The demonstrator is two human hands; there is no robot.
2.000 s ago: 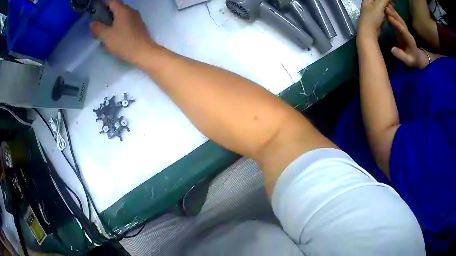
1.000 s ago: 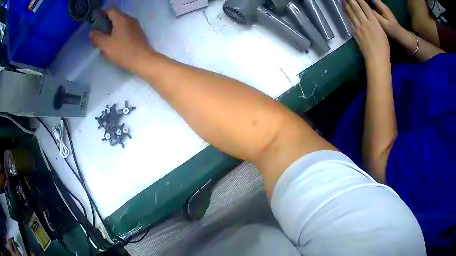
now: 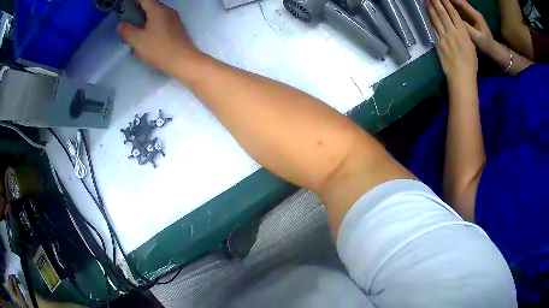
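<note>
My right hand point(image 3: 158, 37) is at the upper left, bare, with its fingers around the handle of a dark grey mini fan point(image 3: 131, 11). The fan's round head is cut off by the top edge. A loose pile of small dark grey star-shaped fan blades point(image 3: 143, 139) with pale hubs lies on the white sheet point(image 3: 198, 174), below my hand. A pale carton point(image 3: 90, 106) with a fan picture lies left of the pile. My left hand is out of the picture.
Several grey fans point(image 3: 356, 30) lie at the upper right, beside another person's hands point(image 3: 454, 45). A blue bin point(image 3: 54, 30) stands upper left. A white cable point(image 3: 78, 157), black cords and a yellow-faced card point(image 3: 46, 269) are at left. The green bench edge point(image 3: 198, 222) runs diagonally.
The whole view has shifted slightly. My right hand stays on the fan handle, and less of the fan's head shows than a second ago. The other person's hands have moved against the fans.
</note>
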